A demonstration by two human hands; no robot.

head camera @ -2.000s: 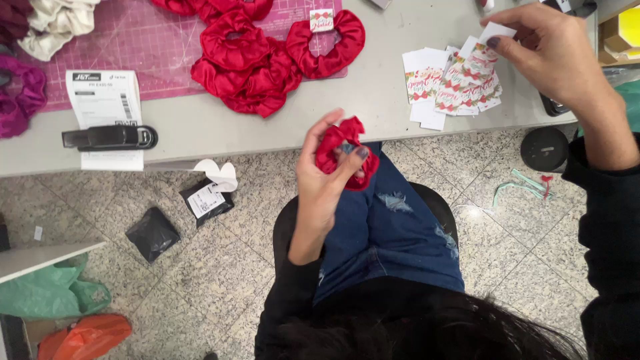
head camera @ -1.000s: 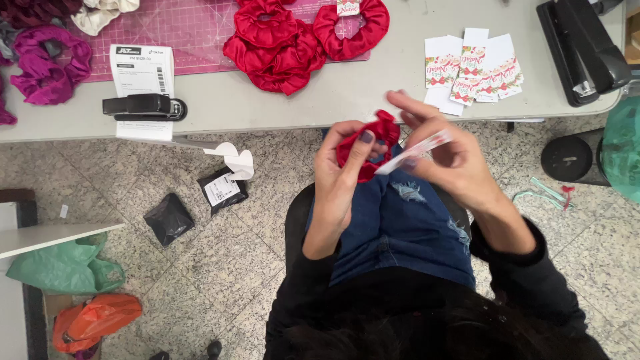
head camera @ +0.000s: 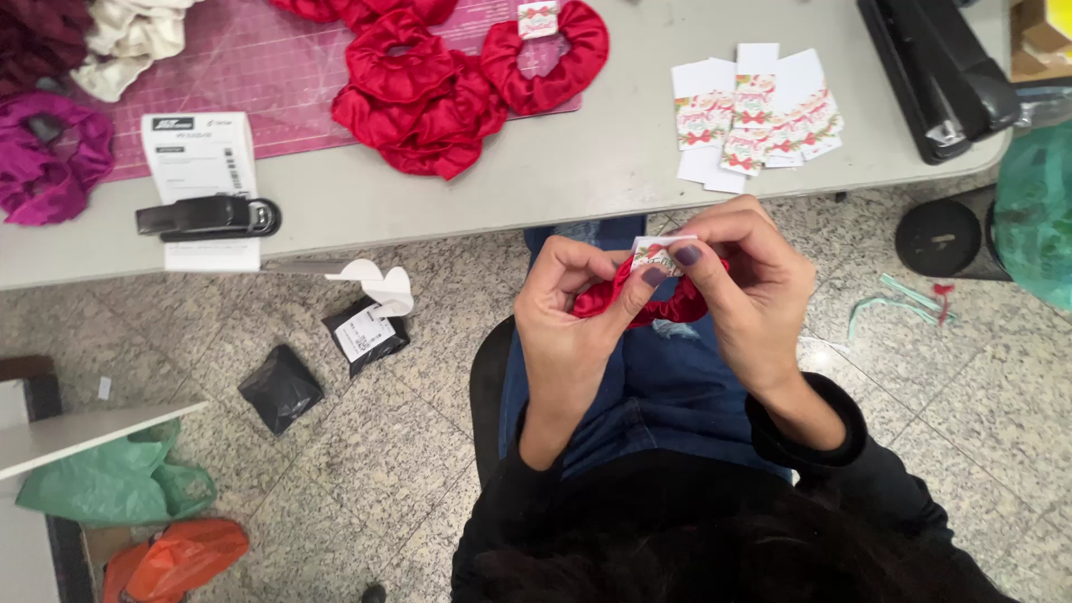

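Note:
Above the lap, my left hand (head camera: 578, 327) grips a red satin scrunchie (head camera: 670, 308). My right hand (head camera: 749, 293) pinches a small printed card (head camera: 655, 255) that lies folded over the top of that scrunchie, and my left thumb presses on the card too. On the table, up and to the right, is a spread of printed cards (head camera: 758, 117). A pile of red scrunchies (head camera: 419, 100) rests on a pink cutting mat (head camera: 293, 126). Beside it lies a red scrunchie (head camera: 578, 59) with a card around its band.
A small black stapler (head camera: 209, 219) sits on a shipping label (head camera: 201, 159) at the table's front edge. A large black stapler (head camera: 938, 84) is at the right end. Purple (head camera: 54, 159) and white (head camera: 138, 38) scrunchies lie at the left. Black packages (head camera: 280, 389) are on the floor.
My right hand has come down from the spread of cards to the scrunchie, bringing a card with it. The card is now folded over the scrunchie between both hands.

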